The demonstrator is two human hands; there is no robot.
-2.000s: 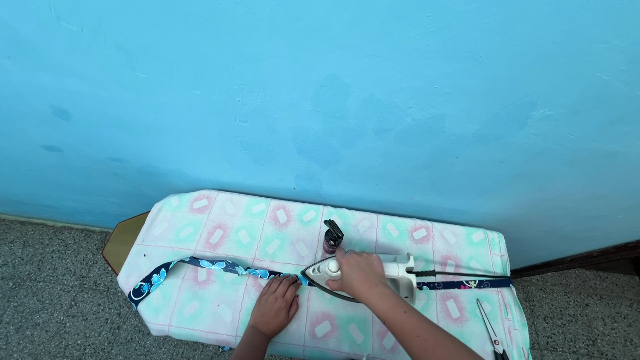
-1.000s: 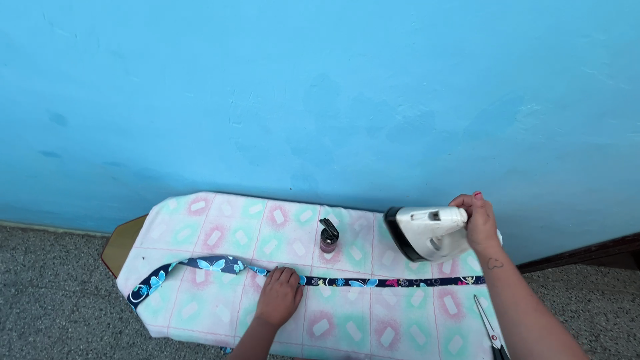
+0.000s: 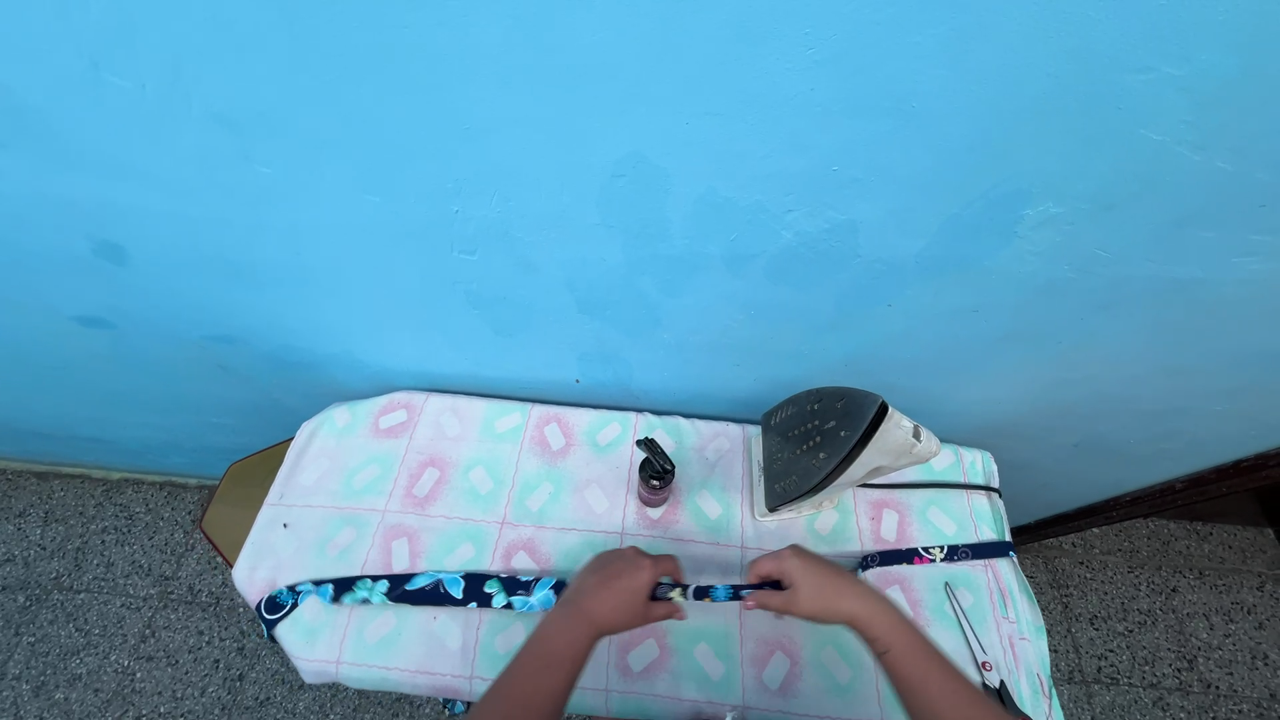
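Observation:
A long navy fabric strip with a butterfly print (image 3: 430, 590) runs across a cloth-covered ironing board (image 3: 560, 655). My left hand (image 3: 625, 592) grips it near the middle. My right hand (image 3: 810, 588) pinches it a short way to the right, and a narrow folded stretch shows between the two hands. Beyond my right hand, the strip continues to the board's right edge. A white clothes iron (image 3: 835, 450) rests on its heel at the back right, its dark soleplate facing left and toward me. Behind my hands stands a small dark spray bottle (image 3: 655, 475).
Scissors (image 3: 975, 640) lie at the board's right end. The iron's black cord (image 3: 930, 487) runs to the right edge. A blue wall (image 3: 640, 200) rises behind the board, whose bare tip (image 3: 238, 505) sticks out at left. The speckled floor (image 3: 110, 600) shows on both sides.
The iron, on the strip two seconds ago and lifted in my right hand one second ago, now stands on its heel, released. My right hand has moved left and taken hold of the strip.

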